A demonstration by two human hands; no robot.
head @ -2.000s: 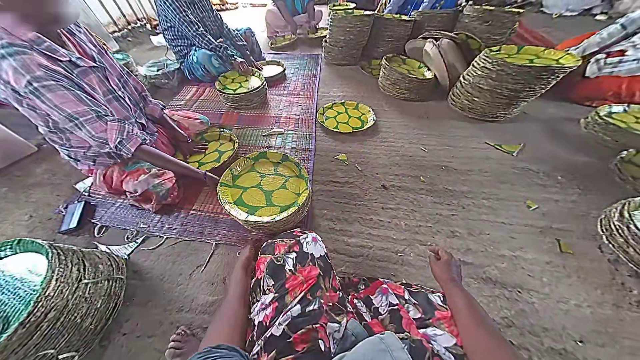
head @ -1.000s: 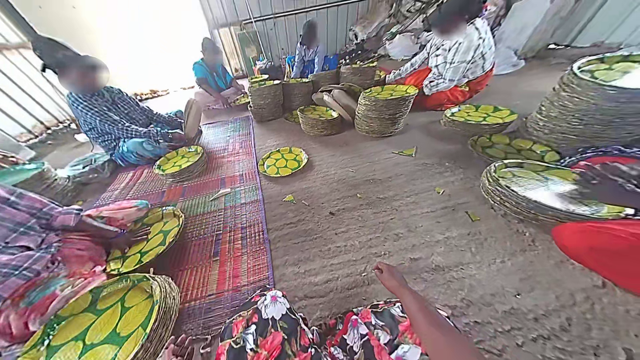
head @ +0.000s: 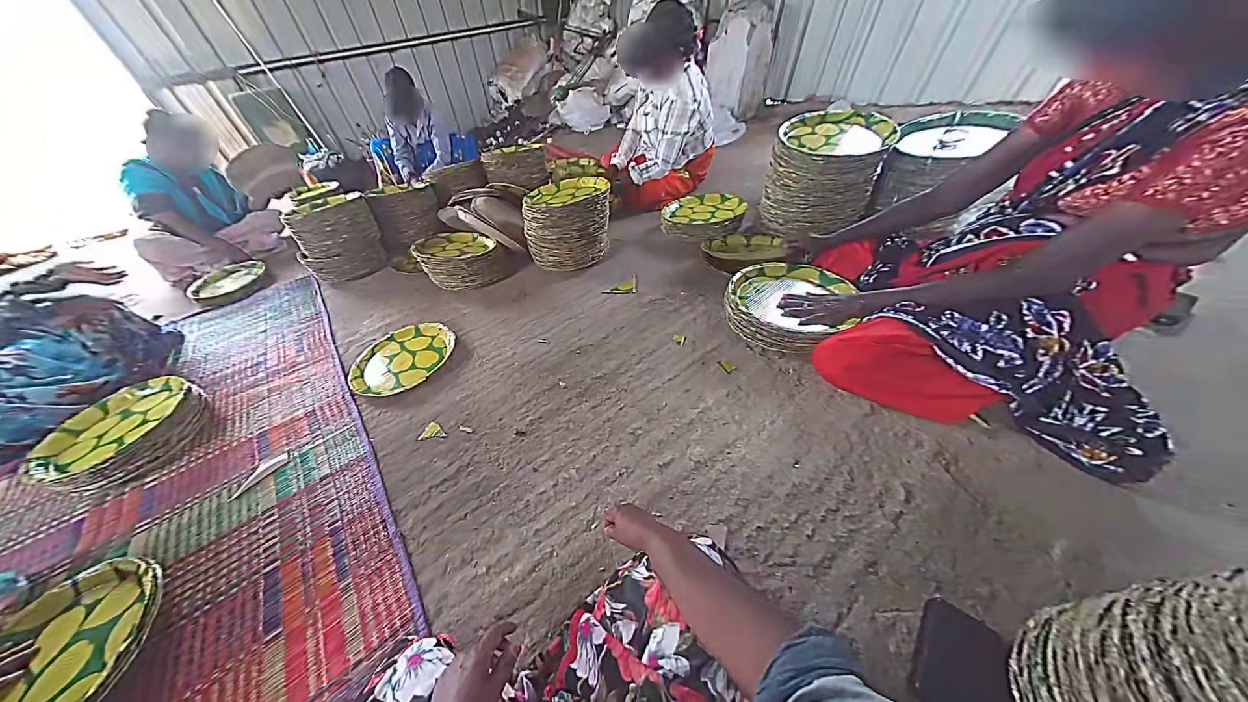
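Note:
My right hand is loosely curled above the floral cloth over my lap, and no object shows in it. Low in the view, my left hand rests by the same cloth, its fingers partly bent and apart, holding nothing visible. Ahead on the floor lies a single round tray with a green and yellow leaf pattern. Another patterned tray lies at the lower left on the woven mat. A stack of such trays sits farther up the mat.
A person in red sits at the right, hands on a tray stack. Several people sit farther back among tall stacks. Green scraps dot the floor. At the lower right are a dark flat object and a coiled, rope-like stack.
The view has swung to the right, bringing the person in red into sight. Both my hands remain near my lap with nothing visible in them.

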